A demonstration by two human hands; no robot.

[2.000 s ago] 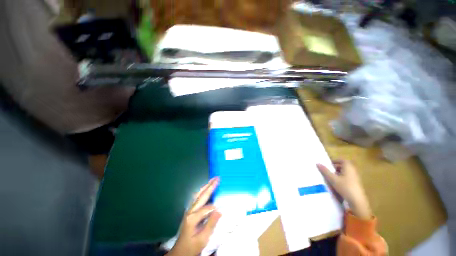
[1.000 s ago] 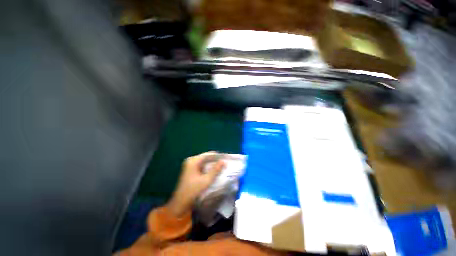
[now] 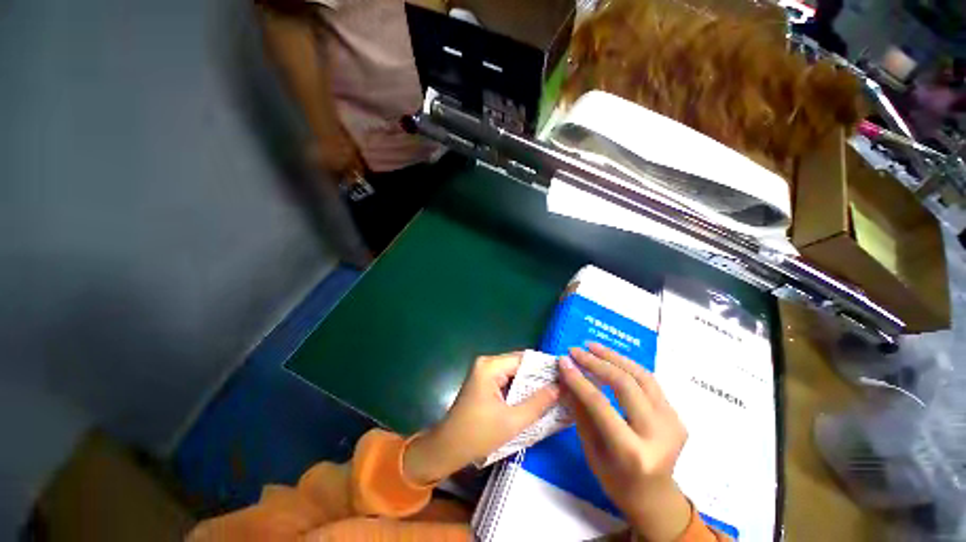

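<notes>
My left hand holds a folded white label sheet with rows of small dark print over the cartons. My right hand has its thumb and index finger at the sheet's upper right edge; whether a label is between them cannot be told. Under both hands lies a stack of flat cartons, with a blue panel bearing white print beside a white panel with dark print. My hands hide the middle of the blue panel.
The dark green tabletop lies left of the cartons. A metal bar and a thick white roll are at the far side. An open cardboard box and clear plastic bags are at right. A person in pink is behind.
My left hand has brought the label sheet over the blue panel. My right hand has come back into view and meets it. The view has tilted, and the blue carton at lower right is out of view.
</notes>
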